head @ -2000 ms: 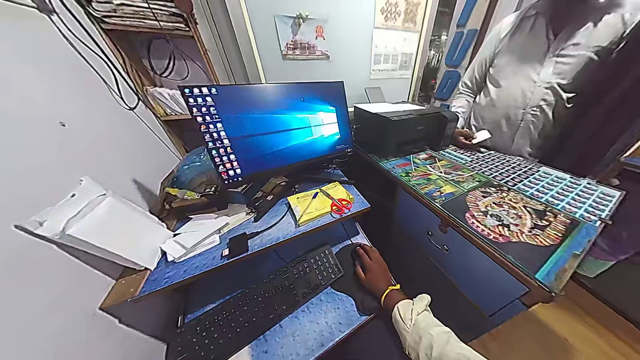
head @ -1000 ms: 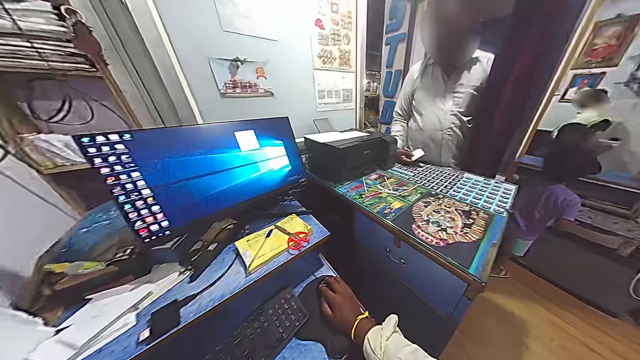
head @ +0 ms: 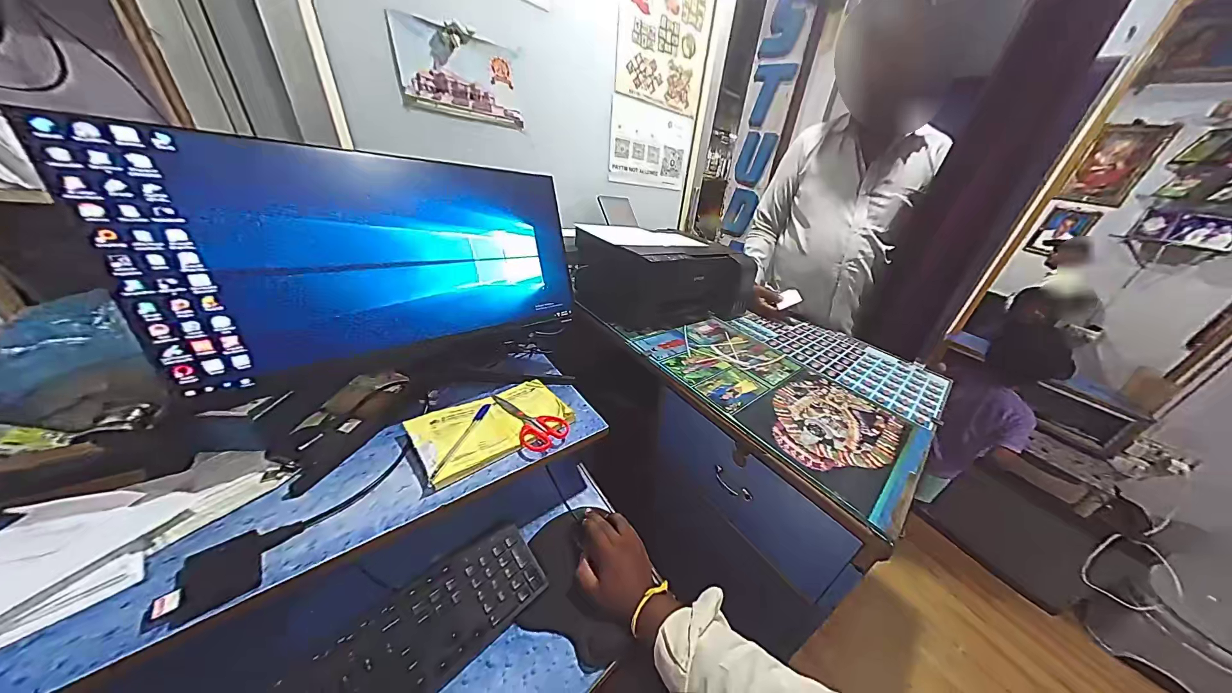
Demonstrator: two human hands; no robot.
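My right hand, with a yellow band at the wrist, rests over a computer mouse that it mostly hides, on a dark mouse pad. Left of the pad lies a black keyboard. Above them, on the blue desk shelf, red-handled scissors and a blue pen lie on a yellow packet. The lit monitor stands behind and shows a desktop with icons. My left hand is out of view.
A black printer stands beside a glass-topped counter with pictures under the glass. Behind it stands a person in a light shirt, holding a small white card. Papers and a cabled black device lie at left. Another person is at far right.
The view has swung right, bringing the person at far right into sight. My right hand stays at the mouse. A pale square seen on the monitor one second ago is gone.
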